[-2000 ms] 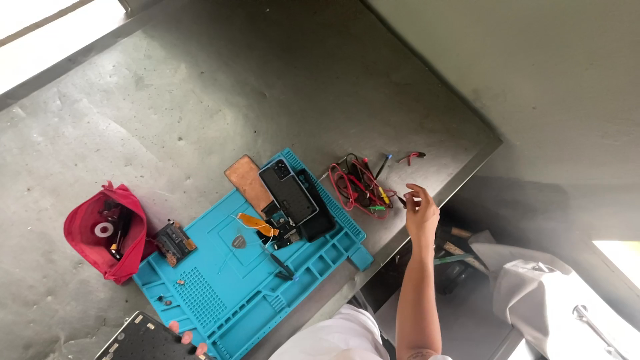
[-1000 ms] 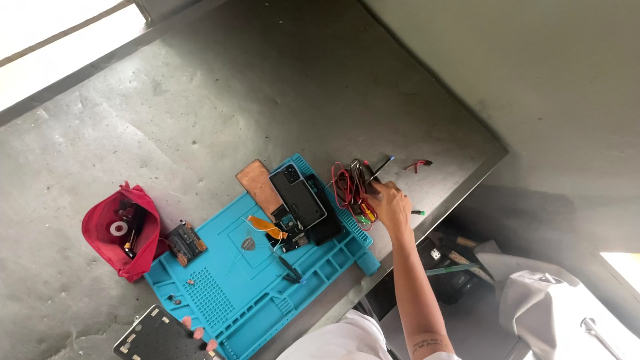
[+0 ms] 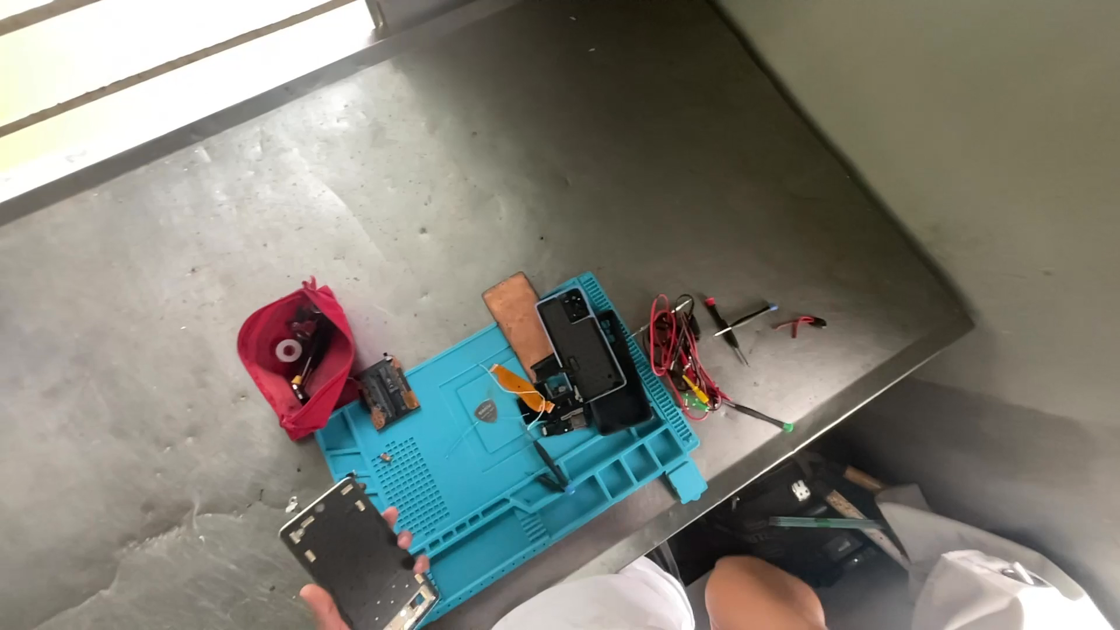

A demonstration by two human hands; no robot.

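Note:
My left hand grips a phone frame with a black back by its two long edges, over the lower left corner of the blue silicone repair mat. My right hand is out of view. On the mat's right part lie a phone, a black phone part under it, an orange flex cable and black tweezers. A grey pick lies mid-mat. Red and black test leads lie just right of the mat, near screwdrivers.
An unzipped red pouch with tape and tools stands left of the mat, beside a dark component board. A copper-coloured plate touches the mat's top edge. The metal table's edge runs along the lower right; a short red wire lies near it.
My right hand, at the leads a second ago, has left the view. Screwdrivers now lie spread right of the leads. The phone frame in my left hand shows more fully.

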